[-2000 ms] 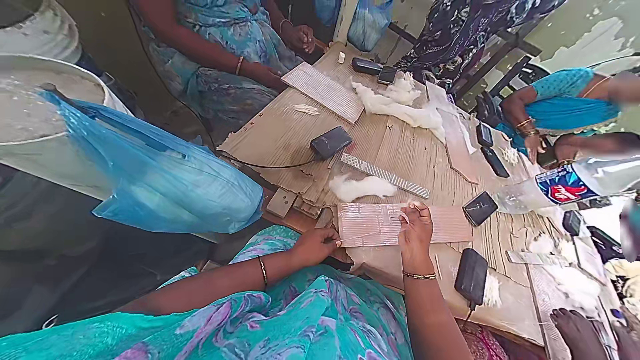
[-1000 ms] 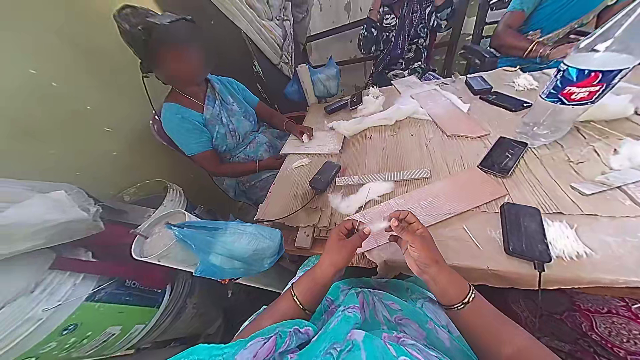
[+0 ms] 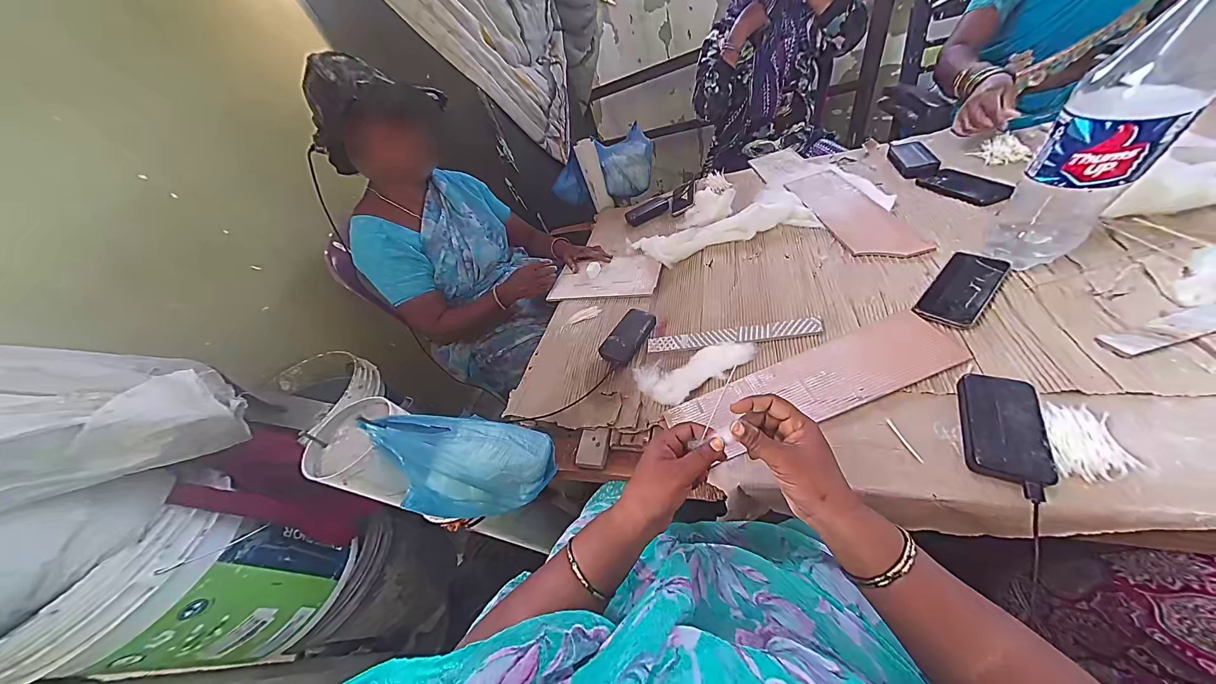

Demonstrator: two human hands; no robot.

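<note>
My left hand (image 3: 673, 467) pinches the lower end of a thin white cotton wick (image 3: 719, 401), which rises above its fingertips. Close to its right, my right hand (image 3: 787, 451) has its thumb and index finger curled near each other; whether they grip any fibre is unclear. Both hands are over the near left end of a pinkish ridged board (image 3: 855, 370). Beyond them lies a tuft of white cotton (image 3: 698, 370), beside a patterned metal strip (image 3: 736, 334). A bundle of white wicks (image 3: 1088, 442) rests right of a black power bank (image 3: 1007, 427); one loose wick (image 3: 903, 441) lies nearer.
Phones (image 3: 962, 290), a plastic bottle (image 3: 1073, 180), another board (image 3: 860, 209) and a long cotton roll (image 3: 727, 231) are on the cardboard-covered table (image 3: 817, 285). A person (image 3: 446, 256) works at the left side. A blue bag (image 3: 465, 465) hangs over a bucket at left.
My right hand has come off the board's surface, where it was two seconds ago, and both hands are now close together with a wick upright between them. The view has swung.
</note>
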